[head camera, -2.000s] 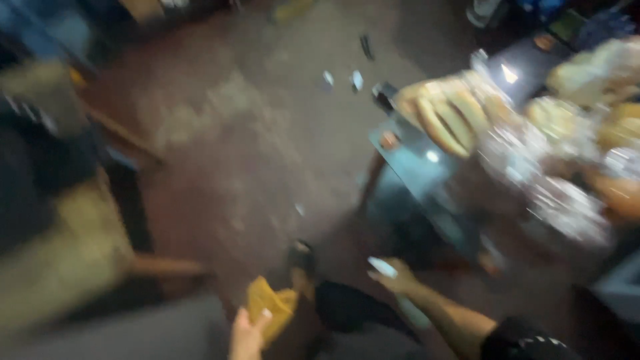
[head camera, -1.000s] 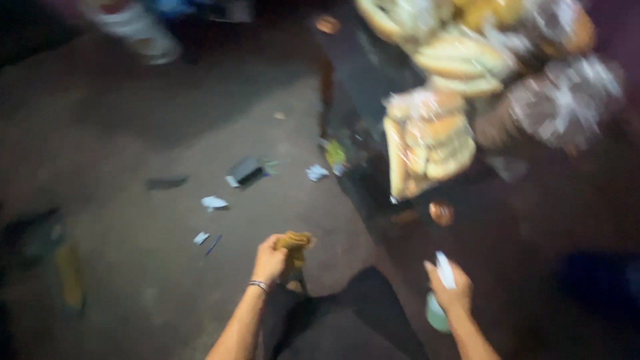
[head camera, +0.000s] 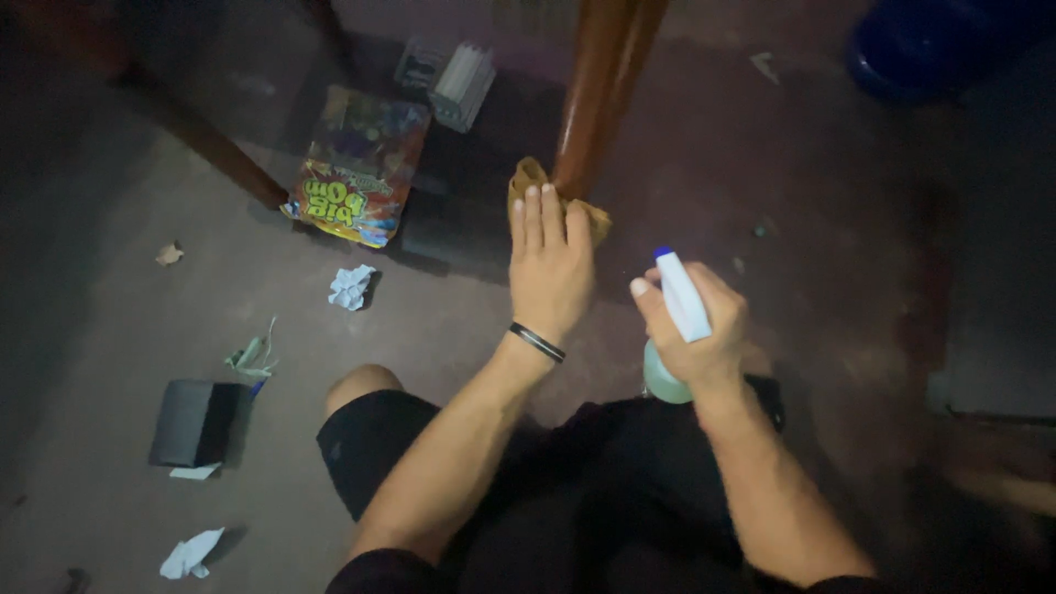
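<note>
My left hand (head camera: 549, 256) presses a yellow-brown cloth (head camera: 528, 186) against the foot of a varnished wooden leg (head camera: 598, 99); its fingers lie extended over the cloth, and a dark band circles the wrist. To the right, my right hand (head camera: 701, 330) grips a spray bottle (head camera: 668, 371) around the neck. The white trigger head (head camera: 683, 297) with a blue nozzle points up and away from me, and the pale green body is partly hidden by the hand.
On the floor lie a colourful snack bag (head camera: 363, 169), a white stack (head camera: 462, 87), crumpled paper (head camera: 351, 287), a black box (head camera: 194, 422) and another paper scrap (head camera: 191, 553). A second wooden leg (head camera: 223, 161) stands left. A blue container (head camera: 916, 49) is at the upper right.
The bagged bread seen earlier is out of view, as the view has swung down to the floor. My left hand has brought the cloth to the wooden leg. My right hand still holds the spray bottle.
</note>
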